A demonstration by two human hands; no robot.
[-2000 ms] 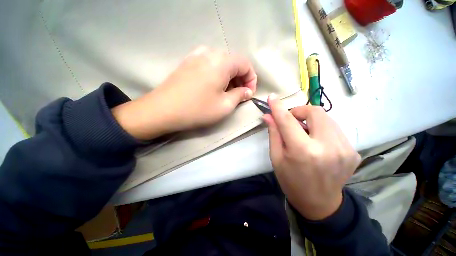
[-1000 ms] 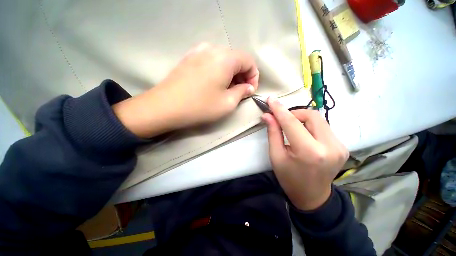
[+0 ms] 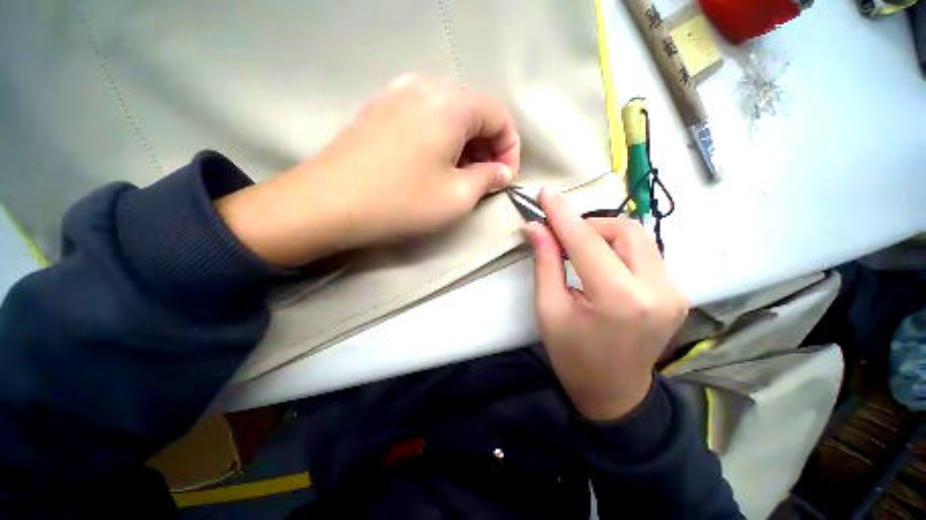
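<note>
The beige bag body (image 3: pixel 284 71) lies flat, with dotted stitch lines and a yellow edge trim (image 3: pixel 610 102) on its right side. My left hand (image 3: pixel 416 168) pinches the top edge seam (image 3: pixel 406 302) between thumb and finger. My right hand (image 3: pixel 609 295) holds thread snips (image 3: pixel 526 206); the pointed blades touch the seam beside my left fingertips, and the handles are hidden in my palm. The blades look slightly apart. A dark cord runs from my right hand to the right. Any thread end is too small to see.
An awl (image 3: pixel 638 152) with a green and yellow handle lies just right of the bag. Beyond it are a wooden stick (image 3: pixel 670 71), a yellow block (image 3: pixel 697 47), a red object (image 3: pixel 749 16) and thread scraps (image 3: pixel 762 86). Beige pieces (image 3: pixel 782 406) hang at the lower right.
My right hand has shifted slightly left, with the snips still at the seam. The blades look more parted than one second ago. My left hand has barely moved.
</note>
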